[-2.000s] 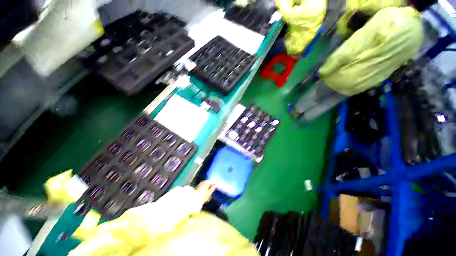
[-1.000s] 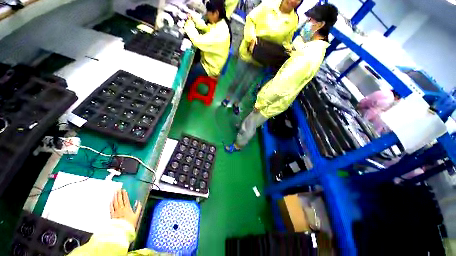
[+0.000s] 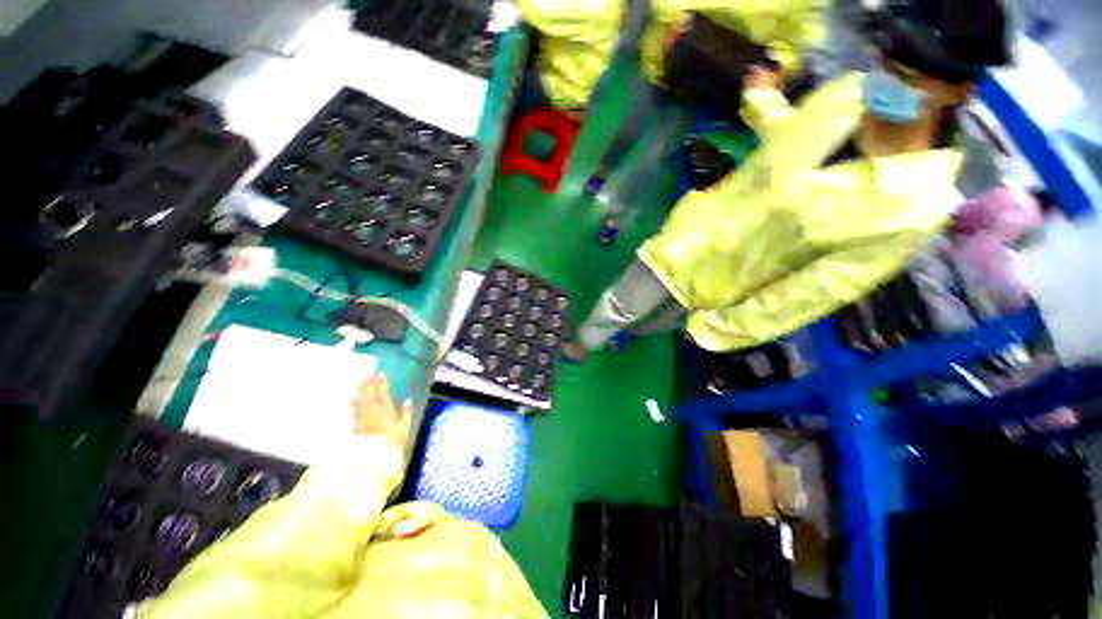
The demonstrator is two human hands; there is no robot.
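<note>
My left hand [image 3: 382, 409] lies at the right edge of a white paper sheet [image 3: 272, 393] on the green bench mat. It is blurred, fingers extended, and holds nothing. A black foam tray [image 3: 218, 457] with round watch units is at the lower left, partly covered by my yellow sleeve. Another foam tray [image 3: 405, 149] with watch units lies farther up the bench. A small skin-toned patch shows between my yellow sleeves at the bottom; I cannot tell whether it is my right hand.
A blue stool [image 3: 474, 463] stands beside the bench, below a filled foam tray [image 3: 514, 327]. A black adapter [image 3: 377, 320] and cables lie beyond the paper. A masked person in a yellow smock [image 3: 798, 230] stands in the green aisle by the blue rack [image 3: 852, 447]. Black trays [image 3: 677, 562] stand below.
The view has shifted left, so the bench and my left hand appear farther right. The masked person is nearer and larger. My left hand stays by the paper.
</note>
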